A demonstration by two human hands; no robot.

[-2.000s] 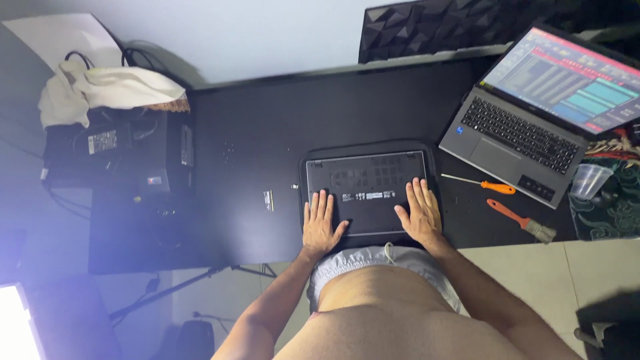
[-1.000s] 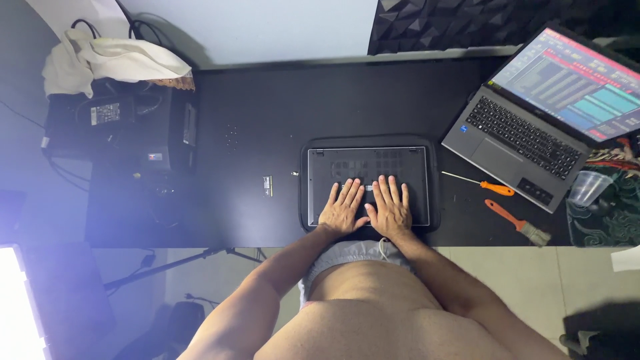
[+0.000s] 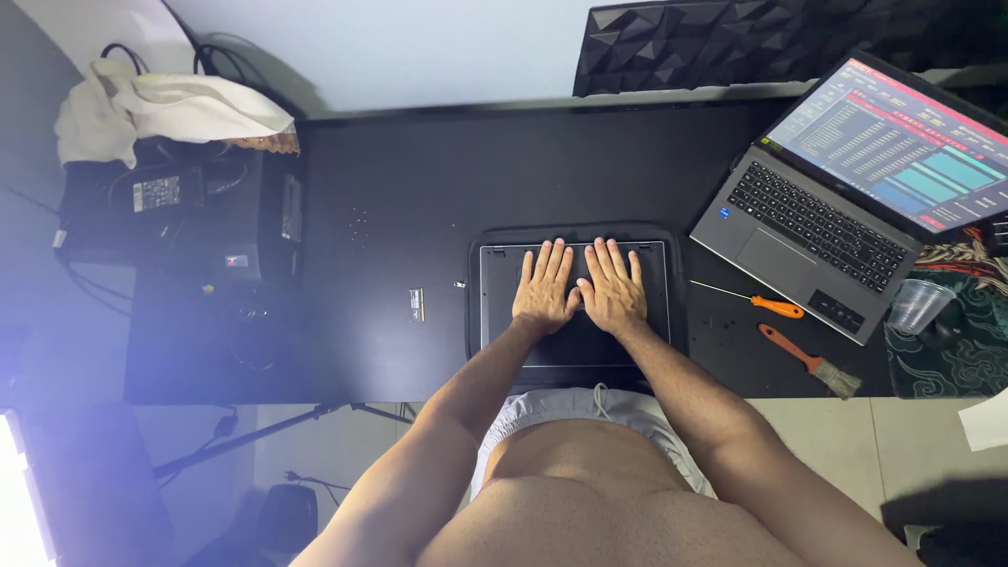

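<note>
A dark laptop point(image 3: 583, 346) lies upside down on a black padded sleeve or mat point(image 3: 472, 315) near the table's front edge. Both palms rest flat on its bottom cover. My left hand point(image 3: 546, 287) is left of the middle, fingers pointing away from me. Just right of it lies my right hand point(image 3: 613, 286), the thumbs nearly touching. Neither hand grips anything. To the left are a memory module point(image 3: 416, 305) and a small metal piece point(image 3: 459, 284). An orange-handled screwdriver point(image 3: 777, 306) and a paintbrush point(image 3: 811, 361) lie on the right, beside scattered dark screws point(image 3: 718, 323).
An open laptop point(image 3: 776, 252) with a lit screen stands at the right, next to a clear plastic cup point(image 3: 920, 305) on a patterned cloth point(image 3: 957, 354). Tiny light bits point(image 3: 359, 224) dot the table point(image 3: 394, 173). A black case point(image 3: 268, 213) with a power adapter point(image 3: 157, 193) and cloth point(image 3: 205, 106) sits left.
Both hands have moved from the sides of the upturned laptop towards its middle, then farther up towards its back edge, staying flat on the cover.
</note>
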